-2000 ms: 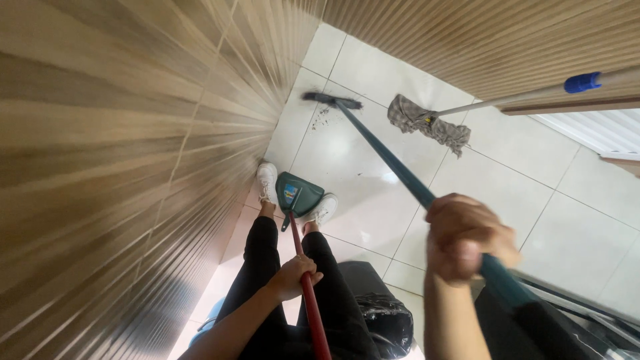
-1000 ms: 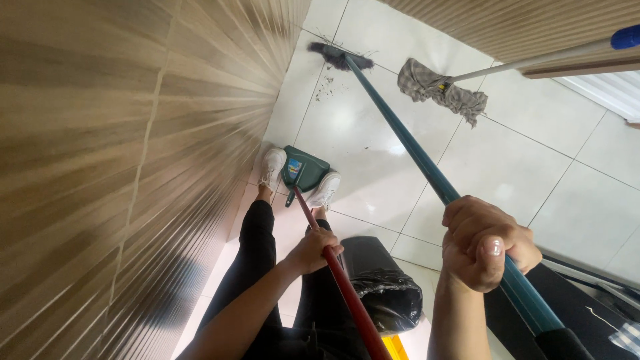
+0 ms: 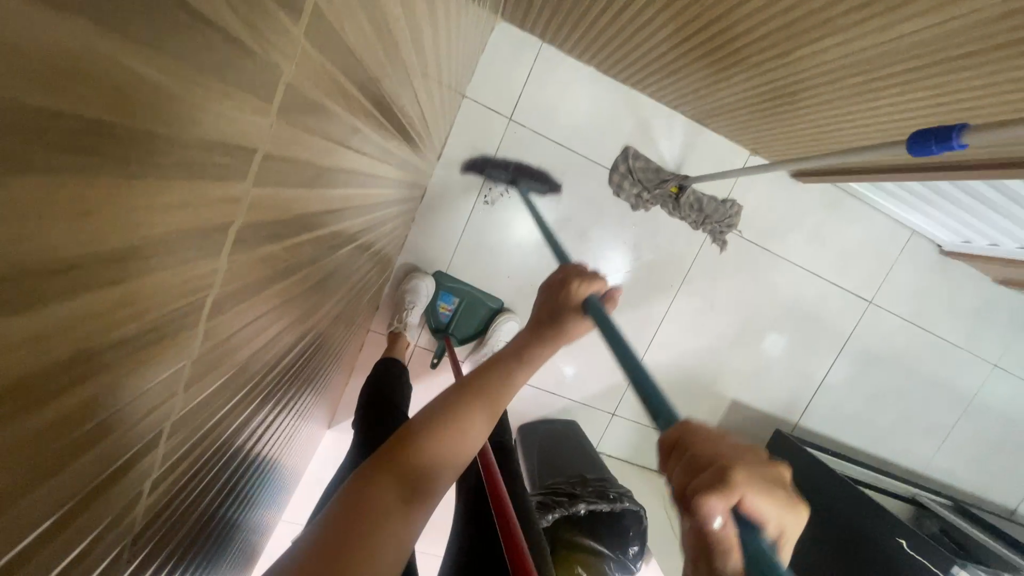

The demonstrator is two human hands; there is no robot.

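My left hand [image 3: 570,306] and my right hand [image 3: 728,488] both grip the teal handle of a broom [image 3: 636,372], the left one lower down the shaft. The broom's dark bristle head [image 3: 512,174] is on the white tiled floor beside a little dark debris [image 3: 494,194]. Between my white shoes lies a green dustpan [image 3: 464,310]. Its long red handle [image 3: 504,504] leans back between my legs, passing under my left forearm, and no hand is on the part that shows.
A grey rag mop [image 3: 676,196] rests on the floor to the right of the broom head. Near my legs stands a black bin [image 3: 564,452] with a plastic liner. Wood-look ribbed walls [image 3: 184,240] rise at left and top. A black panel [image 3: 856,504] is at lower right.
My left hand has let go of the dustpan's red handle and now holds the broom handle. The broom head has moved from beyond the debris to beside it.
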